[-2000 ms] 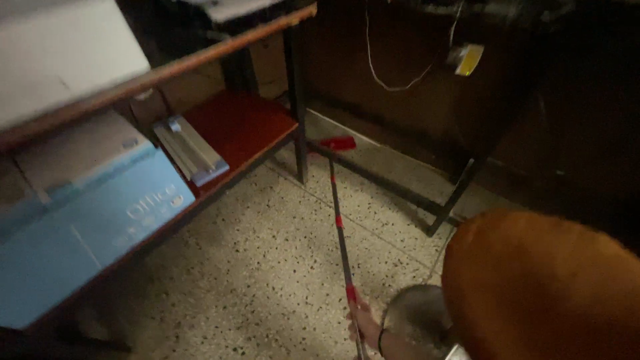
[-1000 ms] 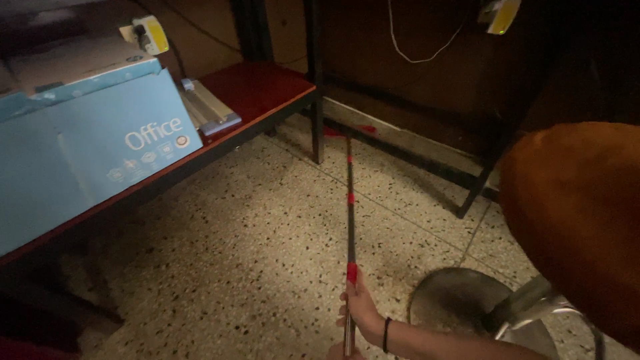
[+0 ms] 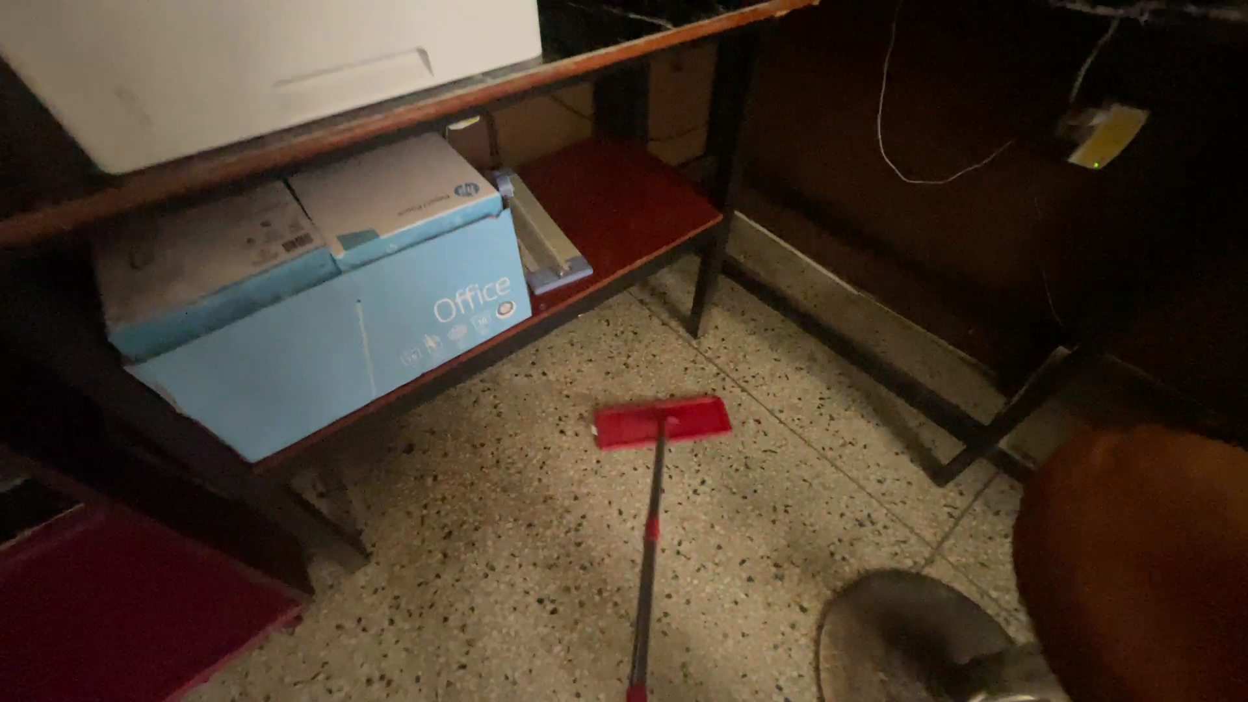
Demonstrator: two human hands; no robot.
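Note:
A flat mop with a red rectangular head (image 3: 663, 422) lies on the speckled terrazzo floor (image 3: 507, 546), between the shelf unit and the stool. Its grey pole (image 3: 645, 585) with red joints runs down toward the bottom edge of the view, where it passes out of the frame. Neither my left hand nor my right hand shows, so what grips the pole is hidden.
On the left, a lower red shelf (image 3: 624, 205) holds a blue cardboard box (image 3: 341, 341) and a flat pale device (image 3: 546, 239). A stool with a brown seat (image 3: 1141, 556) and round metal base (image 3: 897, 634) stands at right. A dark metal frame bar (image 3: 848, 361) runs near the wall.
The red mop head has come back from beside the wall and frame bar onto the open floor, nearer to me. The hands seen on the pole earlier have left the view.

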